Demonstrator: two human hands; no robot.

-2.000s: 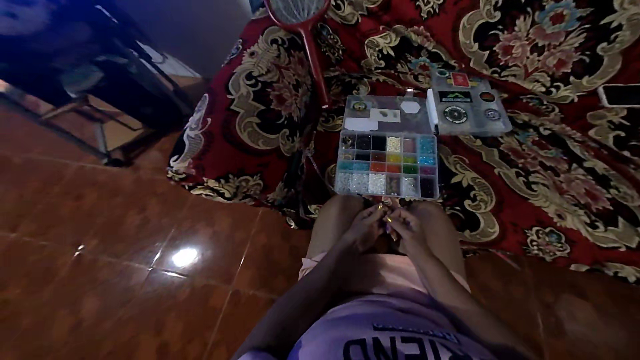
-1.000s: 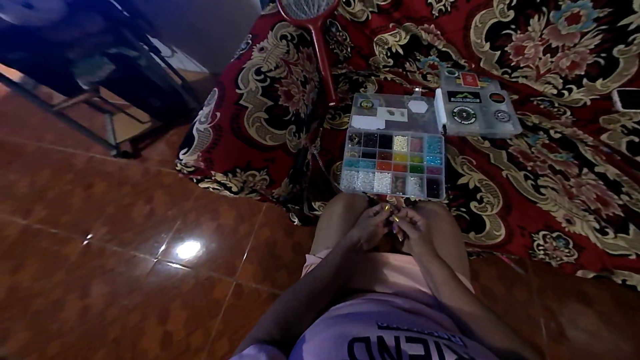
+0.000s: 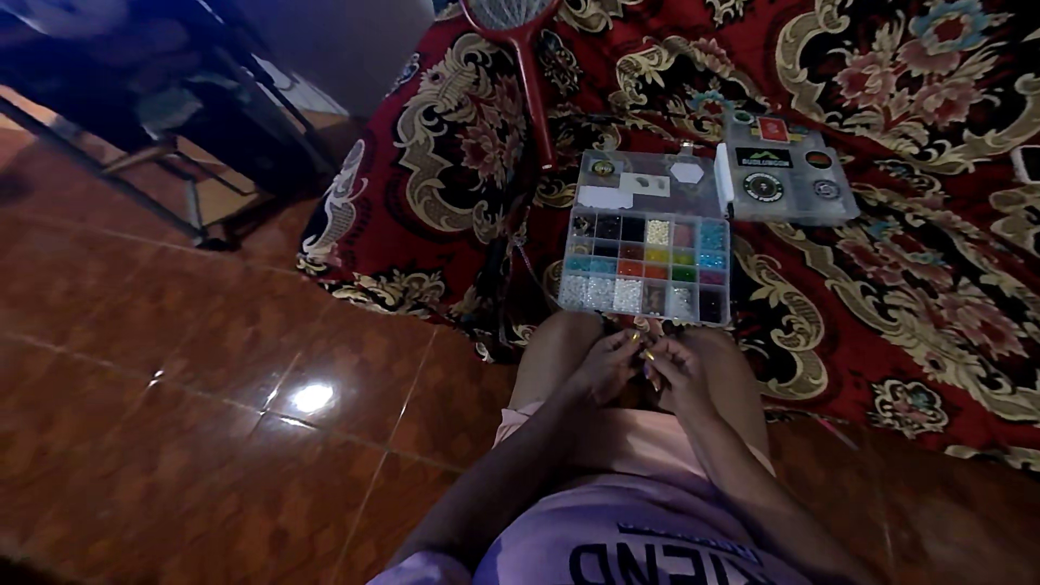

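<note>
My left hand (image 3: 609,366) and my right hand (image 3: 674,366) meet at the fingertips between my knees. Their thumbs and forefingers are pinched close together; whatever small thing may be between them is too small and dark to tell. Just beyond my knees lies an open clear plastic bead organizer box (image 3: 647,265). Its compartments hold beads in white, black, yellow, orange, green, turquoise and other colours. The raised lid (image 3: 699,191) leans back behind it with stickers and paper pieces on it.
A closed plastic case with stickers (image 3: 792,207) lies right of the lid. A red racket (image 3: 536,97) rests behind on the patterned cloth (image 3: 455,162). At the far right edge is part of a phone-like object (image 3: 1030,162). A metal-framed stand (image 3: 175,215) is on the tiled floor at left.
The hands stay together between the knees, with only small shifts of the fingers. The boxes and racket keep their places on the cloth.
</note>
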